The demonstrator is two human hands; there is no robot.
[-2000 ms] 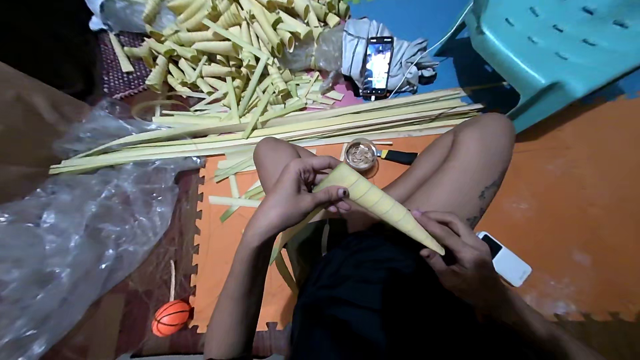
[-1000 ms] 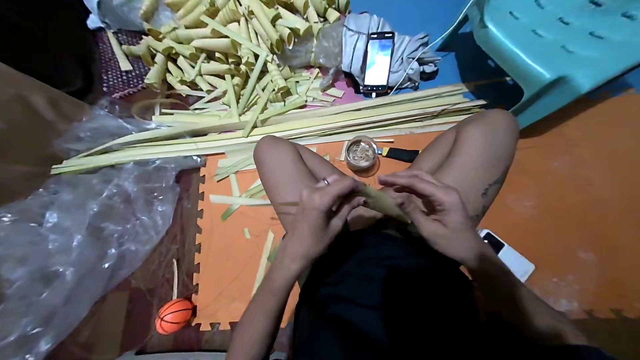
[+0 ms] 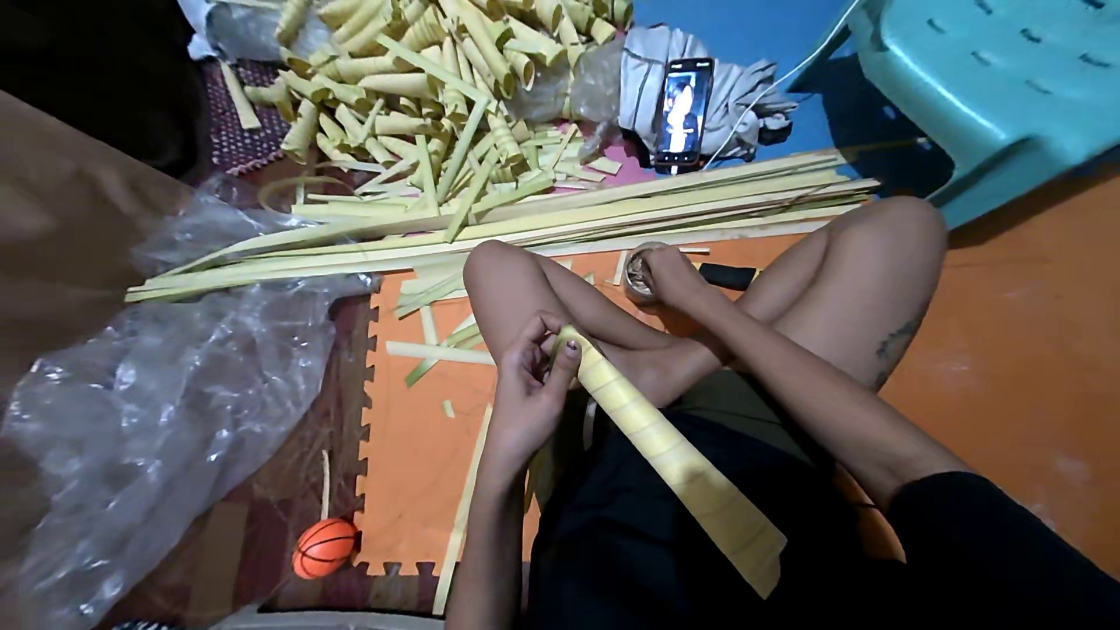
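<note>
Pinched in my left hand (image 3: pixel 542 367) is the narrow tip of a cone woven or wrapped from pale yellow-green leaf strip (image 3: pixel 669 451); its wide end points down and right over my dark clothing. My right hand (image 3: pixel 669 276) reaches to a small round clear container (image 3: pixel 638 278) of small pale brownish pieces, fingertips at or inside its rim. Whether those fingers grip anything is hidden. Beside the container lies a black-handled tool (image 3: pixel 728 276), partly behind my right forearm. Long leaf strips (image 3: pixel 525 223) lie across the floor beyond my knees.
A heap of rolled leaf cones (image 3: pixel 420 79) lies beyond the strips. A lit phone (image 3: pixel 684 114) rests on grey cloth (image 3: pixel 643 74), near a teal plastic chair (image 3: pixel 1006 87). Clear plastic sheeting (image 3: pixel 175 394) and a small orange ball (image 3: pixel 325 549) are at left, beside an orange foam mat (image 3: pixel 411 490).
My right hand has left the leaf piece and moved forward to the container. The cone, held by both hands before, is now in my left hand alone, with its wide end toward my body.
</note>
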